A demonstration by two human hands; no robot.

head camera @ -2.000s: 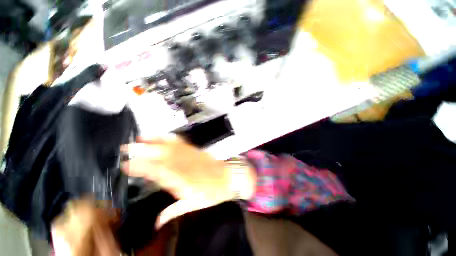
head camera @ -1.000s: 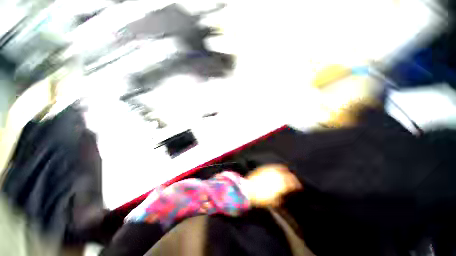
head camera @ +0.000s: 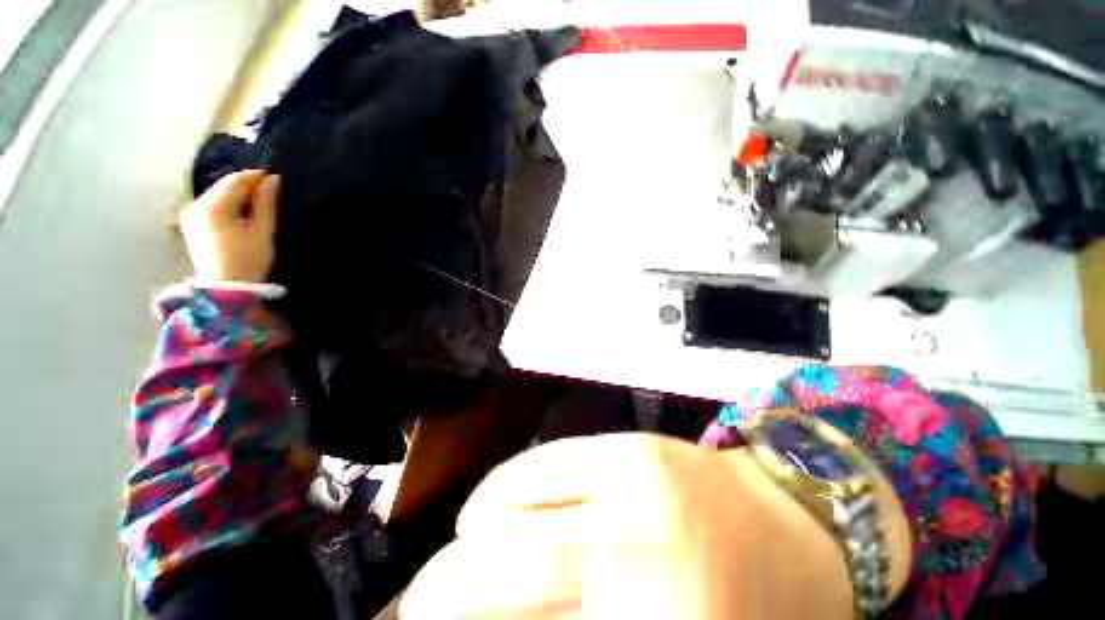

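A large heap of black fabric (head camera: 376,170) lies left of the machine bed, with a thin pale thread across it. My left hand (head camera: 234,224) is at the heap's left edge, fingers curled closed on the black fabric. My right hand (head camera: 606,527) is large and close to the camera at the bottom centre, back up; its fingers are cut off or hidden, so its grip cannot be told. The overlock machine (head camera: 848,85) stands at upper right, with an orange-red part (head camera: 753,150) by the presser foot and no cloth visible there.
The white machine bed (head camera: 606,206) has a black plate (head camera: 757,320) near its front edge. Black tension knobs (head camera: 988,151) line the machine front. A red strip (head camera: 660,39) runs along the bed's back edge. A brown surface (head camera: 454,442) shows below the heap.
The view has swung left, bringing the black heap nearer. My left hand now shows clearly on the heap. My right hand has gone from over the dark cloth to close before the camera.
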